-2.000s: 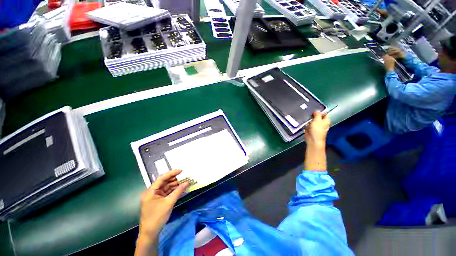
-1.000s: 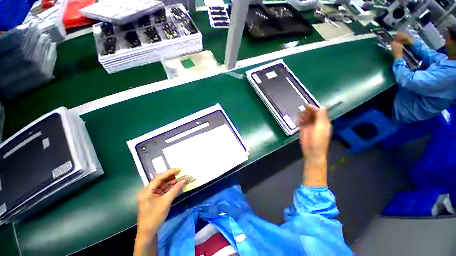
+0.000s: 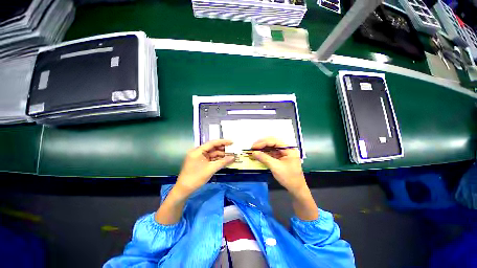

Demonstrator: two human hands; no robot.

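A dark tablet back cover (image 3: pixel 251 107) lies on a thin white foam tray on the green bench in front of me. A white release sheet (image 3: pixel 267 131) covers its lower middle, with a yellowish lower edge. My left hand (image 3: pixel 201 165) holds the sheet's lower left edge between thumb and fingers. My right hand (image 3: pixel 282 162) holds thin dark tweezers (image 3: pixel 285 148), their tips at the sheet's lower edge close to my left fingertips. Tiny pieces show there, too small to make out.
A tall stack of covers (image 3: pixel 86 73) stands at left, and a lower, upright-turned stack (image 3: pixel 370 116) at right. Beyond the white strip are white compartment trays (image 3: pixel 248 11), a flat translucent sheet (image 3: pixel 293 39) and a grey post (image 3: pixel 348 29). The bench's front edge is near my sleeves.
My right hand with the tweezers has come from the right stack to the sheet beside my left hand. My left hand still holds the sheet. The view has turned, levelling the cover.
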